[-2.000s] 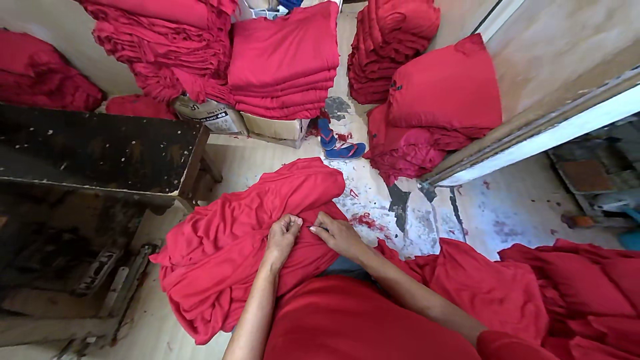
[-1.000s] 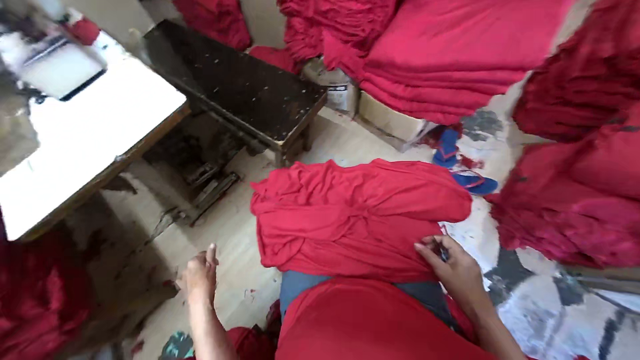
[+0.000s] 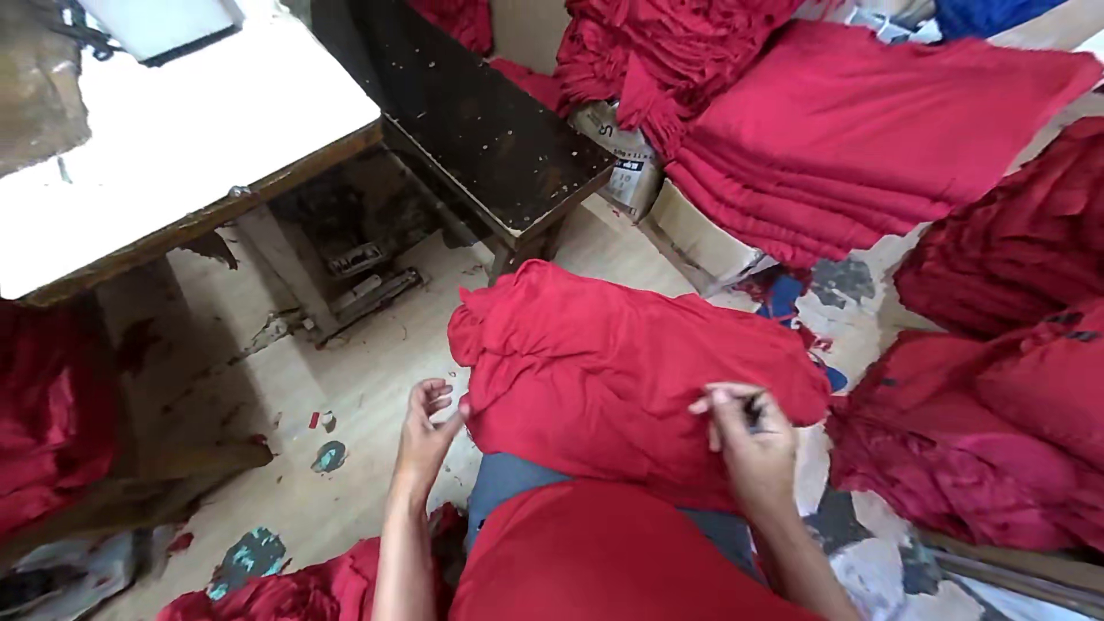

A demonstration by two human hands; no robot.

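Note:
Red fabric (image 3: 604, 371), bunched and wrinkled, lies across my lap over grey-blue legwear. My left hand (image 3: 435, 423) is beside the fabric's left edge, fingers parted and curved, with nothing in it; the thumb tip is close to the cloth. Over the right part of the fabric is my right hand (image 3: 746, 423), its thumb and index finger near each other and a small dark object, not clear enough to name, partly hidden among its fingers.
A white-topped table (image 3: 216, 147) stands at the upper left, beside a dark bench (image 3: 483, 112). Folded red cloth (image 3: 871, 129) is stacked above an open cardboard box (image 3: 699, 233). More red piles (image 3: 975, 431) lie at the right. Blue slippers (image 3: 783, 297) and scraps are on the floor.
My hands were close together on the fabric two seconds ago; now they are apart on either side. The left hand has come nearer the fabric since one second ago. The view has swung left.

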